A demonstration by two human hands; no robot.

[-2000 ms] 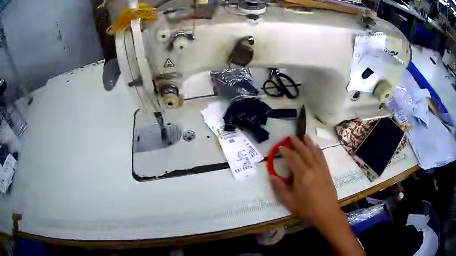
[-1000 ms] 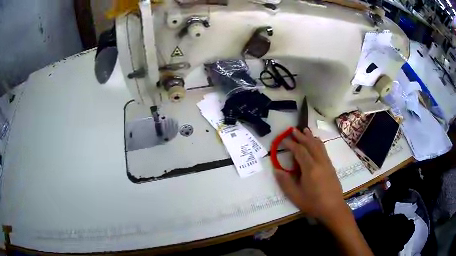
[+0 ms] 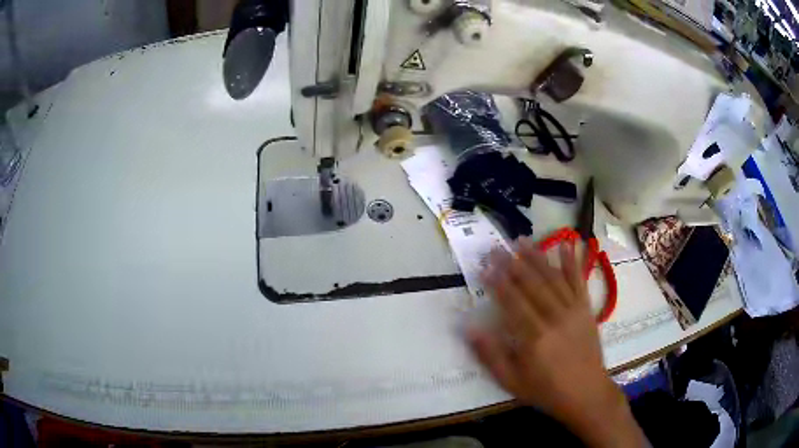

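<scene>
My right hand [image 3: 545, 337] is over the front right of the white table, blurred, fingers apart, palm down. It partly covers the red loop handles of the fabric shears [image 3: 604, 271], whose dark blades point away from me. The hand also covers the lower end of the printed white label strip [image 3: 464, 232]. A small pile of black labels [image 3: 495, 185] lies just behind the hand, partly over the strip. I cannot see whether the fingers touch anything. My left hand is out of the picture.
The sewing machine's presser foot [image 3: 328, 188] stands over the needle plate [image 3: 293, 207]. Black thread snips [image 3: 547, 131] and a plastic-wrapped dark bundle [image 3: 469, 122] lie behind the labels. A phone [image 3: 698, 271] lies on patterned cloth at the right. Papers lie beyond it.
My right hand has left its hold on the shears' handles and moved left over the label strip's end. The shears stay on the table. The view has shifted, so the machine appears larger and farther right.
</scene>
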